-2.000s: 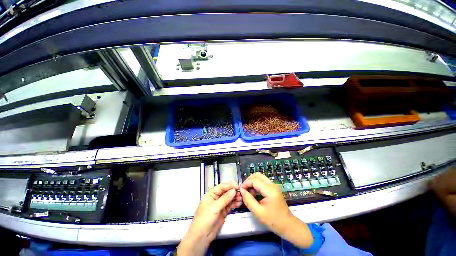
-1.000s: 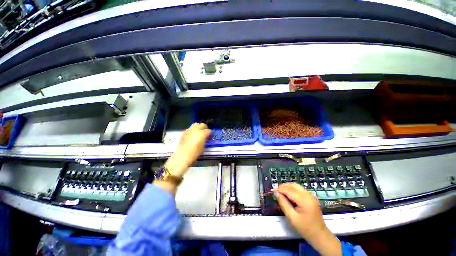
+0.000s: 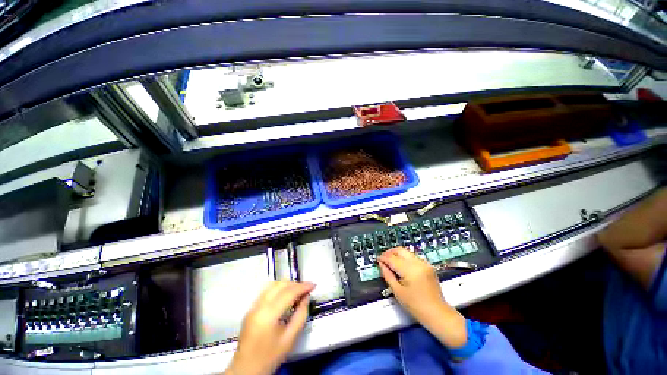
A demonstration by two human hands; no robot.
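Note:
A green circuit board panel [image 3: 417, 245] sits in a black carrier [image 3: 483, 250] on the track in front of me. My right hand [image 3: 411, 277] is over the panel's left part, thumb and fingertips together at the board; any part between them is too small to see. My left hand [image 3: 274, 318] is left of the carrier, over the track's front edge, thumb and fingers curled towards each other; a tiny dark thing may be at the fingertips. The left blue bin [image 3: 252, 220] holds dark leaded components [image 3: 292, 192]. The right blue bin [image 3: 369, 197] holds orange-copper components [image 3: 362, 176].
A second carrier with a green panel [image 3: 73, 315] lies at far left on the track. Metal cross bars [image 3: 294, 264] stand left of the near carrier. A small red box [image 3: 379, 113] and an orange box [image 3: 523, 155] are behind. A person's arm [image 3: 635, 231] is at right.
My left hand has come back from the left bin to the track's front edge. My right hand has moved from the carrier's left edge onto the panel. The view has turned.

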